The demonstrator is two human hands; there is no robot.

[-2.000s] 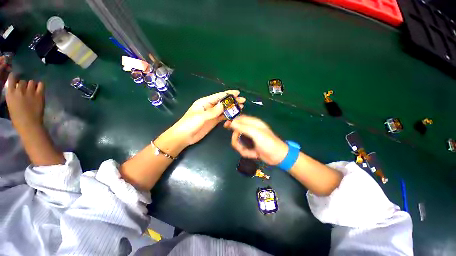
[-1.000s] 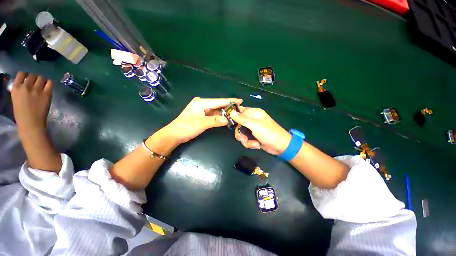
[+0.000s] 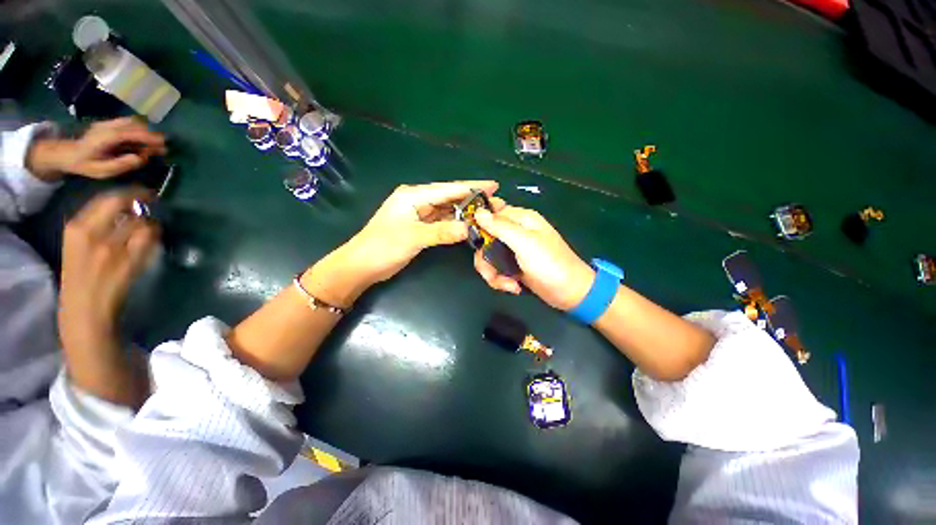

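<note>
My left hand [image 3: 405, 234] holds a small watch housing [image 3: 474, 205] by its edges, its open side with orange and metal parts showing. My right hand [image 3: 536, 251] holds a dark display module [image 3: 499, 256] just below it, with its orange flex cable at the housing. Whether the cable is joined to the housing is hidden by the fingers. In front of me lie another display module [image 3: 505, 331] with an orange tail and an open housing [image 3: 548, 400] with white and yellow insides.
Silver-rimmed pieces [image 3: 301, 144] cluster by a metal post at left. A neighbour's hands [image 3: 108, 251] and a translucent bottle [image 3: 131, 82] are far left. Housings [image 3: 791, 221] and displays [image 3: 654, 187] lie along the seam. Overlapping displays [image 3: 757, 297], a blue stick [image 3: 843, 390] and black tray [image 3: 903, 62] are right.
The display in my right hand has turned out below the housing and shows more. The neighbour's second hand has come in at left, and the silver-framed piece there is now mostly covered.
</note>
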